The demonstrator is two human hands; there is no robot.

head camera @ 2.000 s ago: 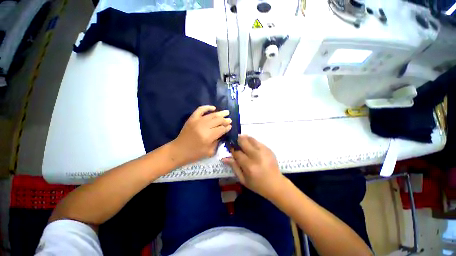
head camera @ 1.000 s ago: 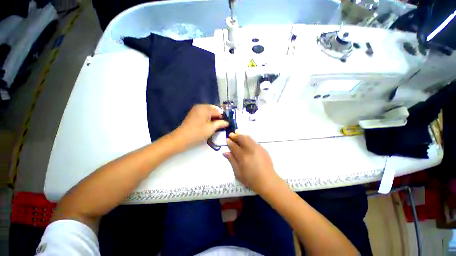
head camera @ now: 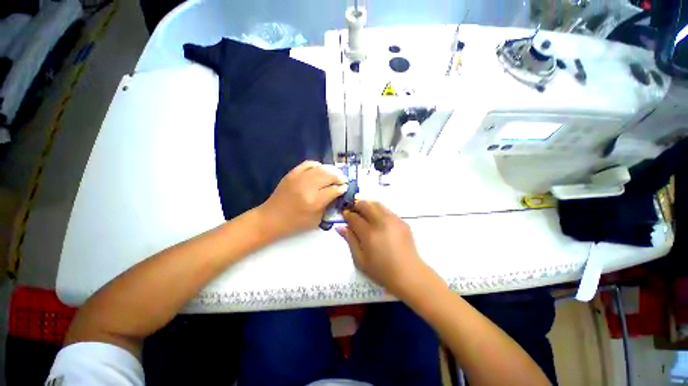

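Observation:
A dark garment panel [head camera: 273, 136] lies on the white table left of the machine head. Its narrow layered edge [head camera: 350, 193] runs under the presser foot and needle area [head camera: 348, 160]. My left hand [head camera: 308, 194] pinches the cloth just left of this edge, close in front of the foot. My right hand [head camera: 377, 235] pinches the near end of the edge with its fingertips. A small curved dark end [head camera: 326, 225] shows below my left fingers. The fingertips partly hide the cloth between the hands.
The white sewing machine [head camera: 453, 90] stands behind and right of my hands. A dark bundle [head camera: 607, 220] lies at the table's right, with a white strip [head camera: 591, 273] hanging near it. A yellow item [head camera: 538, 201] lies by the machine base. A red crate [head camera: 34, 313] is at lower left.
The panel has been drawn in toward the needle, and less of the narrow edge shows in front of the foot than two seconds ago. Both hands stay pinched close together near the foot.

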